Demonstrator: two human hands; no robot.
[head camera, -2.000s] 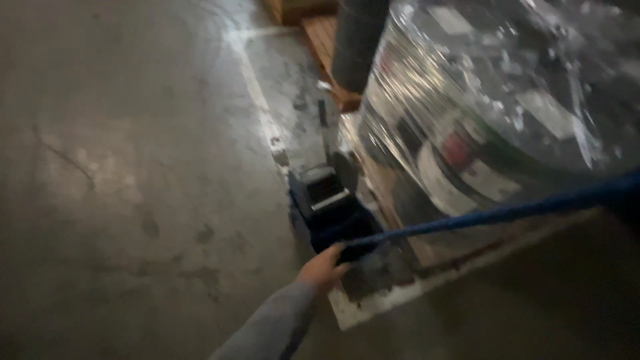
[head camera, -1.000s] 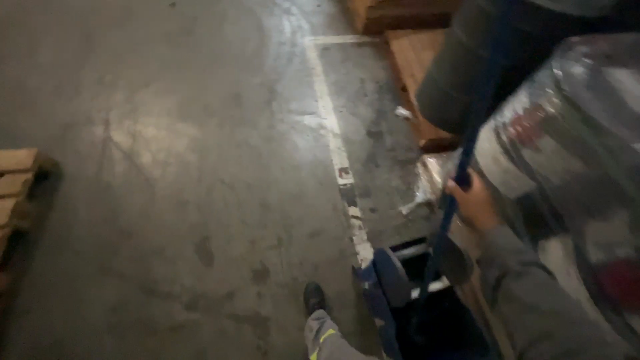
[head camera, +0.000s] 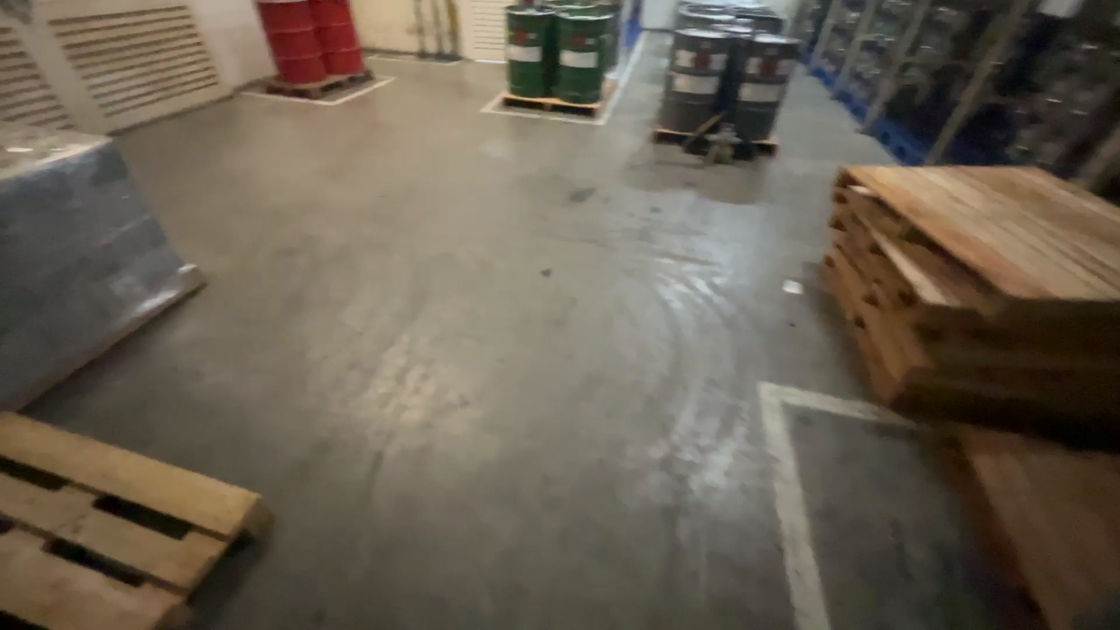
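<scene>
Neither of my hands shows in the head view now, so what they hold or touch is hidden. At the near right, wooden pallets (head camera: 989, 254) lie stacked, with another wooden platform (head camera: 1050, 516) low beside them. A wooden pallet (head camera: 114, 516) rests on the floor at the lower left. Farther off, dark grey drums (head camera: 696, 83) stand grouped on a pallet, and what looks like a pallet jack (head camera: 722, 144) is at their near side.
Green drums (head camera: 579, 61) and red drums (head camera: 293, 44) stand on pallets at the back. A film-wrapped load (head camera: 79, 262) is at the left. Blue-based racking (head camera: 910, 144) runs along the right. A white line (head camera: 792, 507) marks the concrete floor (head camera: 490, 350).
The view has swung up and outward. A hand on a blue bar, the wheeled equipment below it and the film-wrapped drums beside it, seen a second ago, are out of sight.
</scene>
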